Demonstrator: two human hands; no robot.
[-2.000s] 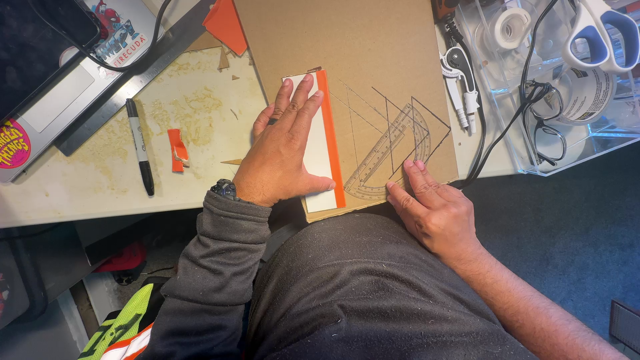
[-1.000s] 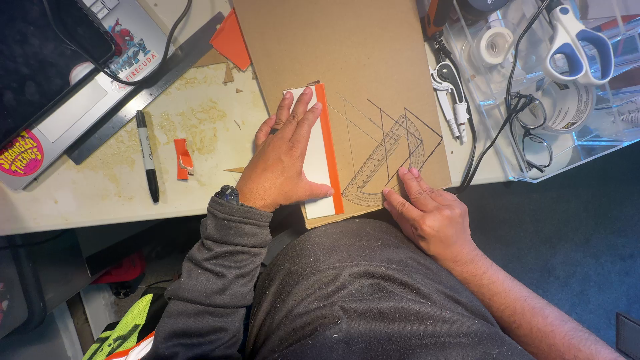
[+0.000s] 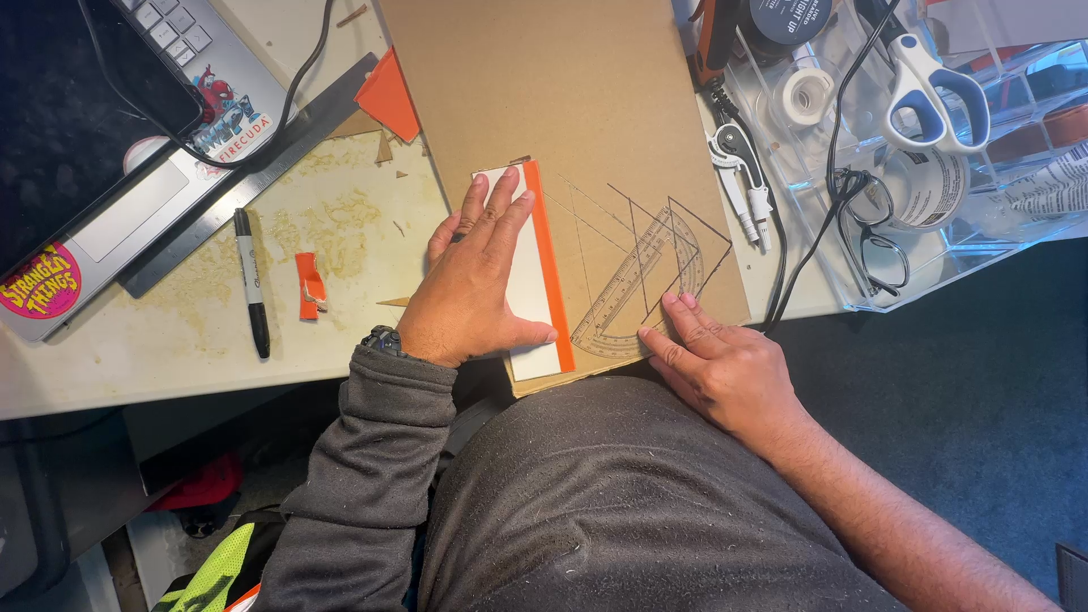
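My left hand [image 3: 476, 276] lies spread over a white strip with an orange edge [image 3: 546, 272], pressing it flat on a brown cardboard sheet [image 3: 544, 76]. The fingertips of my right hand [image 3: 722, 365] touch the lower right edge of a clear plastic protractor [image 3: 633, 289], which rests slantwise on the cardboard. Dark and faint pencil-like lines [image 3: 608, 212] form slanted shapes around and under it. A black marker [image 3: 252, 285] and a torn orange scrap [image 3: 311, 286] lie on the table to the left.
A laptop [image 3: 136, 212] and a metal ruler [image 3: 246, 183] occupy the left side. At right are a drawing compass [image 3: 741, 183], a black cable [image 3: 812, 263], eyeglasses [image 3: 884, 255] and blue-and-white scissors [image 3: 931, 102] by a clear acrylic organizer [image 3: 901, 297]. An orange piece [image 3: 391, 98] lies beside the cardboard.
My right fingers have shifted slightly along the protractor's lower edge, and the protractor sits slightly differently against the drawn lines. My left hand stays on the strip.
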